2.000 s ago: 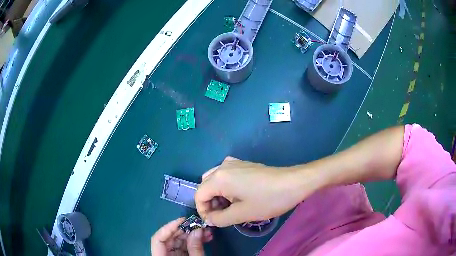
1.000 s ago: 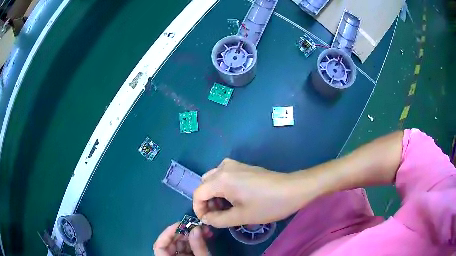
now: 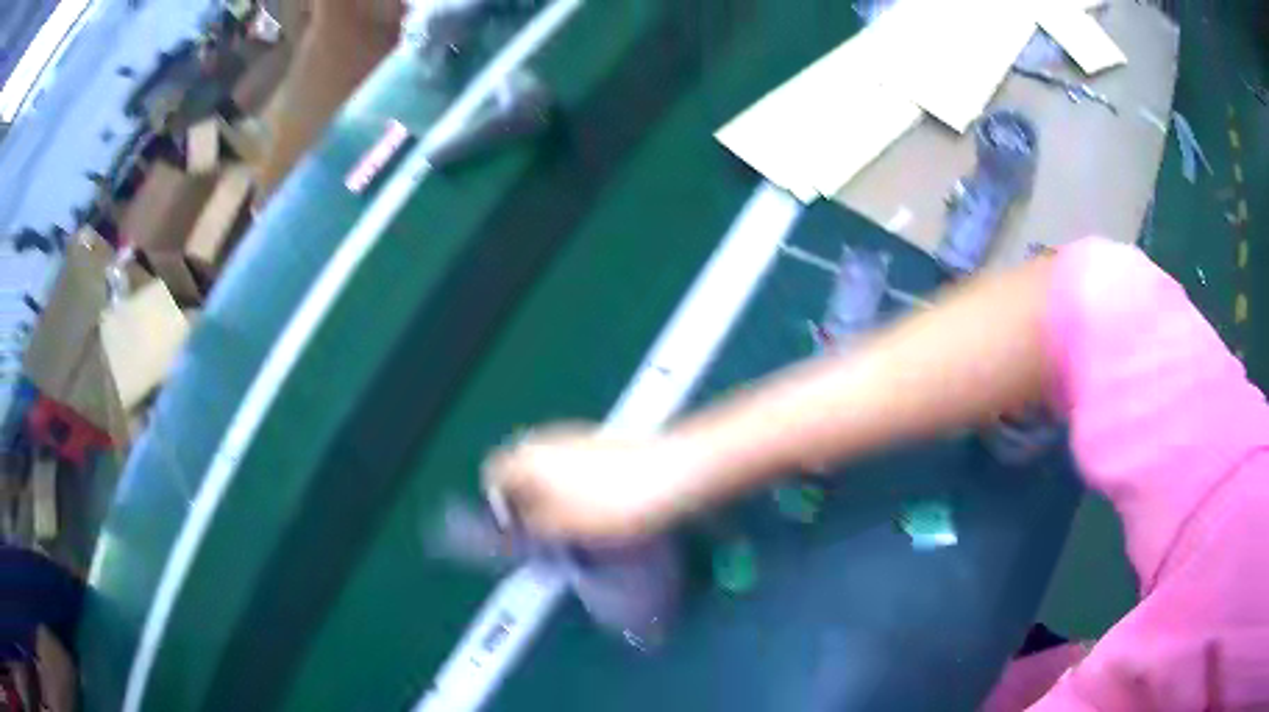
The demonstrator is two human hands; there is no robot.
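My right hand (image 3: 585, 484) is blurred over the white side rail and the belt edge. It is shut on a grey plastic housing (image 3: 633, 584); the round cup hangs below the hand and a thin part shows to its left. A board on this housing cannot be made out. My left hand is out of the picture. Green boards (image 3: 733, 566) and a pale-faced board (image 3: 928, 524) lie on the bench to the right of my hand.
The green conveyor belt (image 3: 459, 348) curves beyond the white rail (image 3: 710, 313), with a grey housing (image 3: 498, 118) on it. Cardboard sheets (image 3: 821, 111) lie at upper right, with another housing (image 3: 995, 181). Housings on the bench are partly behind my forearm. Cardboard boxes (image 3: 160, 216) stand at left.
The view has swung towards the conveyor. My right hand has moved from the board to hold a housing over the rail. My left hand has left the picture.
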